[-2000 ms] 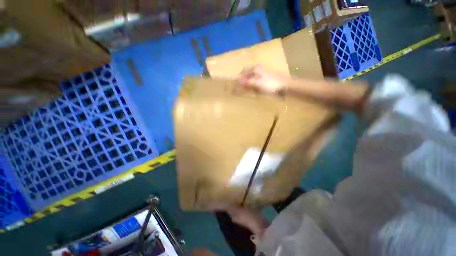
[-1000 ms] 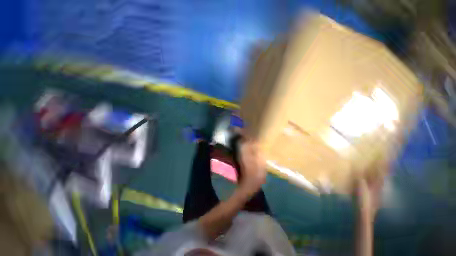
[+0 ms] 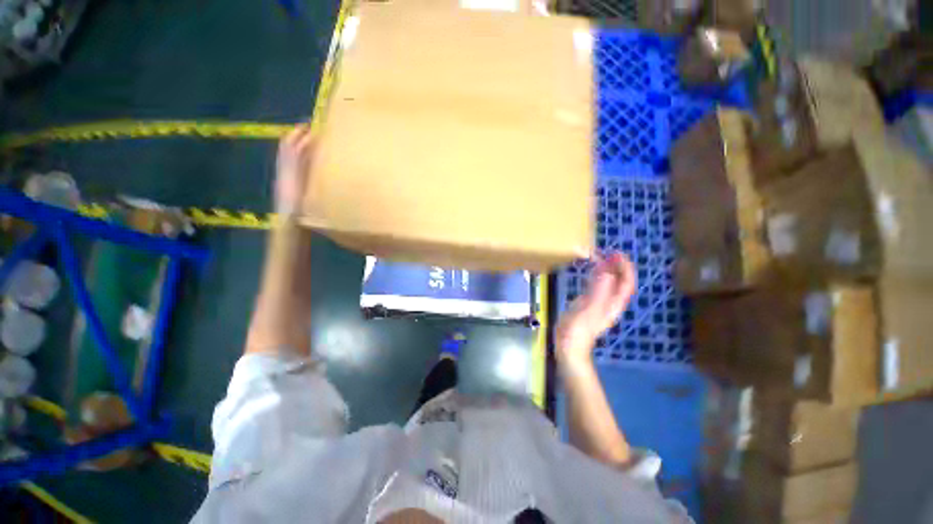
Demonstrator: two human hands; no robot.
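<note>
A large closed brown carton (image 3: 450, 133) is in front of me, above a blue-and-white printed box (image 3: 450, 289) on a small cart. Whether it rests on the cart is hidden. My left hand (image 3: 294, 174) is against the carton's left side, its fingers partly hidden behind the edge. My right hand (image 3: 602, 299) is just off the carton's near right corner, with the fingers apart and nothing in it.
Blue openwork pallets (image 3: 639, 225) lie to the right, with stacked brown cartons (image 3: 762, 338) beyond them. A blue metal frame (image 3: 92, 307) with white reels stands at the left. Yellow-and-black tape (image 3: 174, 130) crosses the green floor.
The carton has moved from the pallet area to over the cart, as my view turned. My right hand has come off the carton; my left hand is at its left side.
</note>
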